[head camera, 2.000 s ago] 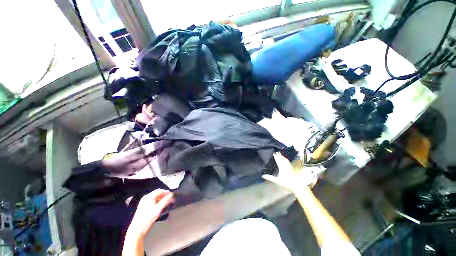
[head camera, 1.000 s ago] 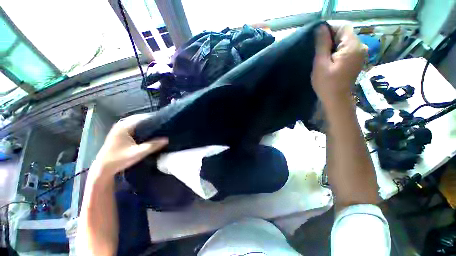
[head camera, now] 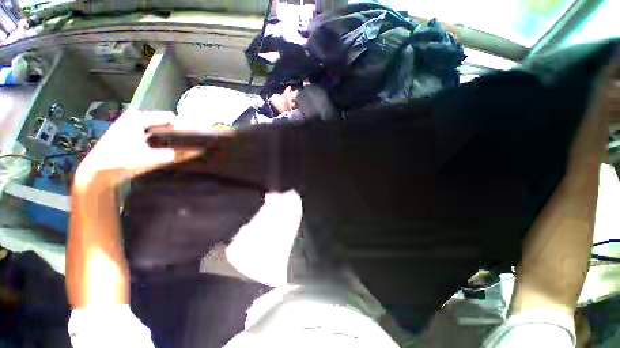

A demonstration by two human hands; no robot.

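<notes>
A black garment piece [head camera: 421, 183] is stretched between my hands in front of me, blurred by motion, with a white patch [head camera: 272, 234] hanging or showing below its left part. My left hand [head camera: 146, 146] grips its left end. My right hand [head camera: 612, 95] is at the right edge of the picture, partly cut off and blurred, at the raised right end of the cloth. The cloth hides most of the table and the pressing board.
A heap of crumpled black cloth [head camera: 387, 54] lies behind the garment. Open compartments with blue-based metal fittings [head camera: 61, 146] are at the left. Windows are behind. A dark cord hangs near the heap.
The garment, flat on the board two seconds ago, was lifted and is now spread wider between my hands. My right hand has moved far right. The view has turned left.
</notes>
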